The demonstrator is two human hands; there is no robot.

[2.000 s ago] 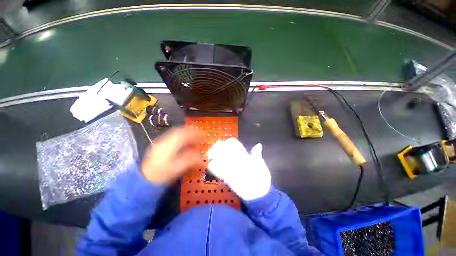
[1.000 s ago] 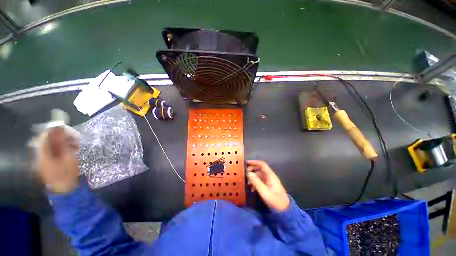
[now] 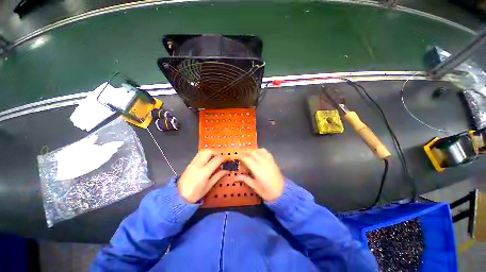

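The orange-red hole jig plate (image 3: 230, 201) lies in front of me, with shiny dots in its far rows and dark open holes in its near rows. A small pile of dark components (image 3: 230, 166) sits on its middle. My left hand (image 3: 200, 176), bare, rests on the plate's left side with fingertips at the pile. My right hand (image 3: 262, 174), also bare, rests on the right side with fingertips at the pile. Whether either hand's fingers pinch a piece is too small to tell.
A fume fan (image 3: 216, 79) stands behind the plate. A parts bag (image 3: 122, 180) with a white glove (image 3: 88, 158) on it lies left, near a solder reel (image 3: 143, 109). Right are a yellow sponge (image 3: 329, 122), soldering iron (image 3: 366, 135), another reel (image 3: 455, 151) and blue bin (image 3: 442, 234).
The white glove has come off my right hand and now lies on the parts bag. My left hand has returned from the bag to the plate, and my right hand has moved onto it.
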